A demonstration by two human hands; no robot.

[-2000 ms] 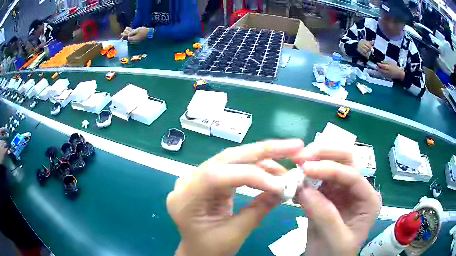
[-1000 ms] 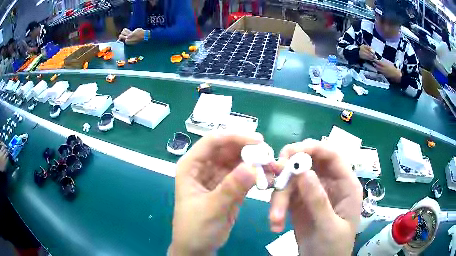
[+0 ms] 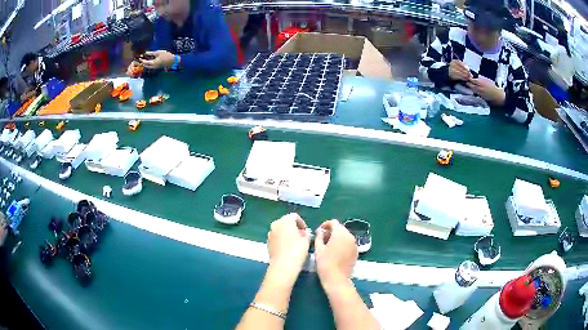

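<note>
My left hand (image 3: 289, 241) and my right hand (image 3: 336, 249) are side by side, low over the near edge of the green belt, with the fingers pinched. Tiny pale bits show at the fingertips between them, matching the white earbuds; the fingers hide most of them. An open charging case (image 3: 358, 236) with a white rim and dark inside stands just right of my right hand. Another open case (image 3: 229, 209) stands to the left. A white gift box (image 3: 303, 185) lies behind my hands, its other part (image 3: 269, 160) leaning on it.
More white boxes (image 3: 190, 170) line the belt. Black shells (image 3: 82, 240) are heaped at left. Wipes (image 3: 394, 312), a silver-topped bottle (image 3: 456, 287) and a red-capped bottle (image 3: 518, 296) stand or lie at right. Across are a black tray (image 3: 290, 84) and two people working.
Both hands have moved away from my face, down and forward to the belt edge. The earbuds, clearly shown one per hand before, are now mostly hidden. The silver-topped bottle and a case at right are uncovered.
</note>
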